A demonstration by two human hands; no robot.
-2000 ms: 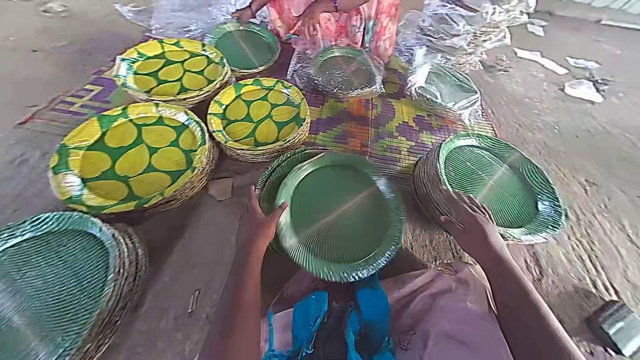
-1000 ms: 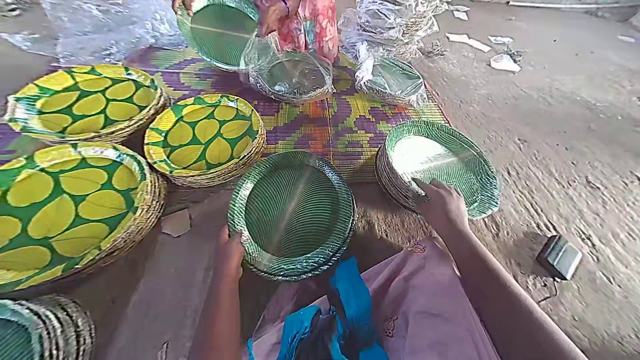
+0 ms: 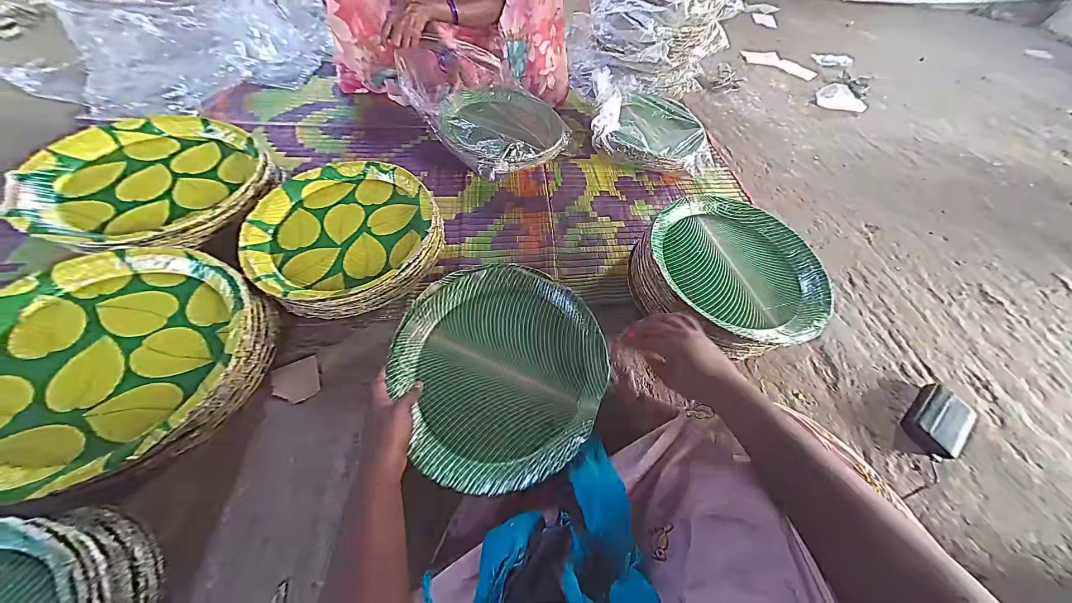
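Note:
Green leaf-patterned round plates (image 3: 502, 377) are held in front of my lap; the lower ones are mostly hidden, so how many is unclear. My left hand (image 3: 394, 419) grips their left rim, thumb on top. My right hand (image 3: 670, 347) holds nothing that shows, its fingers loosely bent between these plates and a stack of similar green plates (image 3: 737, 272) at the right. Stacks of yellow-and-green leaf-patterned plates stand at the left: one far back (image 3: 146, 180), a smaller one (image 3: 339, 230) and a large near one (image 3: 117, 360).
A person (image 3: 452, 12) opposite handles clear plastic around green plates (image 3: 502, 130). Another plastic-wrapped stack (image 3: 657, 130) lies beside it on the patterned woven mat (image 3: 536, 218). More green plates (image 3: 33, 561) stand at bottom left. A dark box-like object (image 3: 940, 421) lies on the ground at right.
My right hand has come off the right-hand stack toward the plates in my left hand. The top held plate's midrib now slants differently. The person opposite no longer holds the green plate raised at the back.

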